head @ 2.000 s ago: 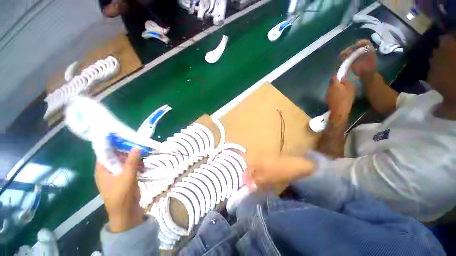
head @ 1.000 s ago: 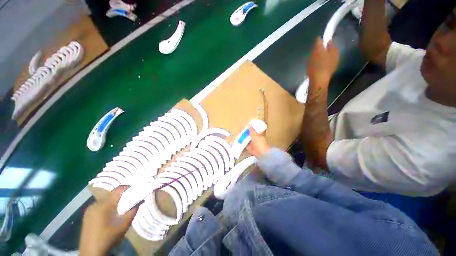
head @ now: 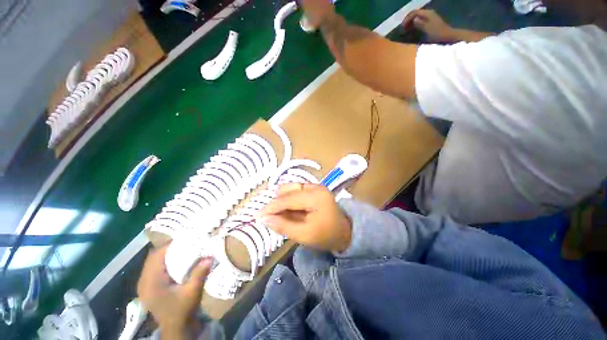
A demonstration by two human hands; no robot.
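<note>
My left hand (head: 172,289) grips a white plastic shell (head: 185,257), blurred by glare, above the near end of the nested white arcs (head: 216,189). My right hand (head: 309,216) is over the right row of arcs, thumb and finger pinched together. A thin dark wire (head: 241,224) runs from the shell towards these fingertips; its end is hidden there. A white housing with a blue cell (head: 343,170) lies on the cardboard beyond my right hand, which partly covers it.
Brown cardboard (head: 319,119) lies beside the green belt (head: 180,123). A housing with a blue cell (head: 136,182) and joined white pieces (head: 266,60) lie on the belt. A coworker's arm (head: 373,60) reaches over it at the top. More arcs (head: 90,89) stand across the belt.
My right hand has left the blue-celled housing and moved left, towards the shell in my left hand. The coworker's arm has swung over the belt, where a joined piece now lies.
</note>
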